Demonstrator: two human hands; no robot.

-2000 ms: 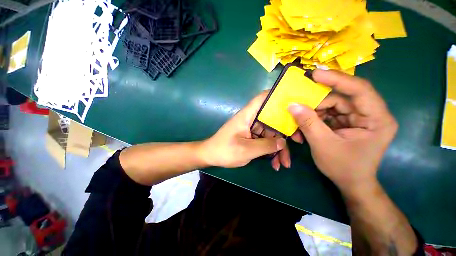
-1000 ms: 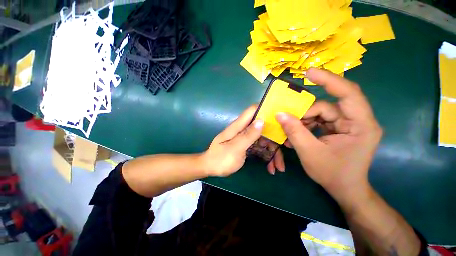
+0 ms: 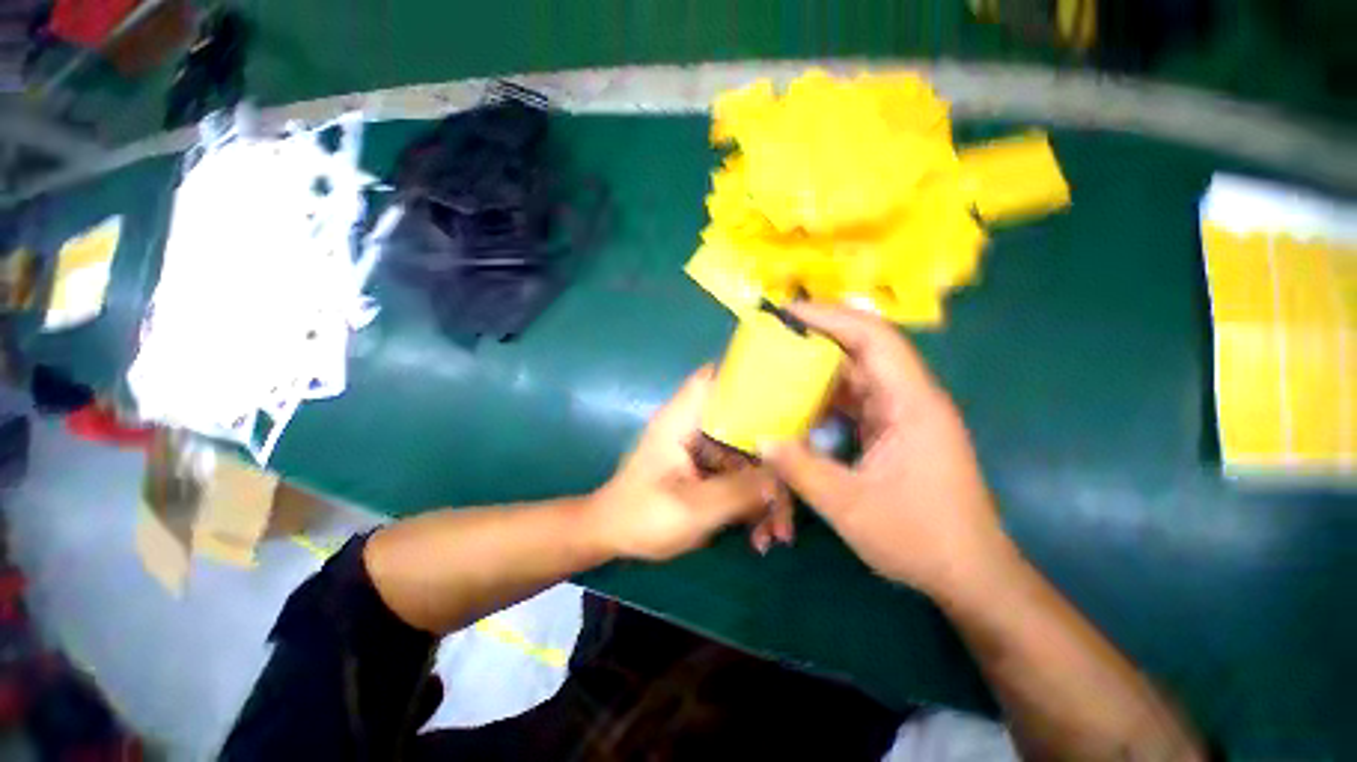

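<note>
A black plastic frame (image 3: 717,453) is held in front of me, mostly covered by a yellow adhesive pad (image 3: 771,380). Its dark edge shows at the top and bottom of the pad. My left hand (image 3: 662,484) grips the frame from the left and below. My right hand (image 3: 900,454) is at its right side, with fingers at the top corner and right edge and the thumb at the lower right corner of the pad. The picture is blurred, so exact finger contact is hard to tell.
A heap of yellow pieces (image 3: 841,194) lies just behind my hands. A dark pile of black frames (image 3: 484,223) and a white waste lattice heap (image 3: 253,283) are at left. A yellow sticker sheet stack (image 3: 1287,350) is at right. A cardboard box (image 3: 231,509) is below left.
The view has tilted up, showing the pale rail and far green strip. The hands and frame sit further left and lower in the picture. My right thumb has moved from the pad's middle to its lower corner.
</note>
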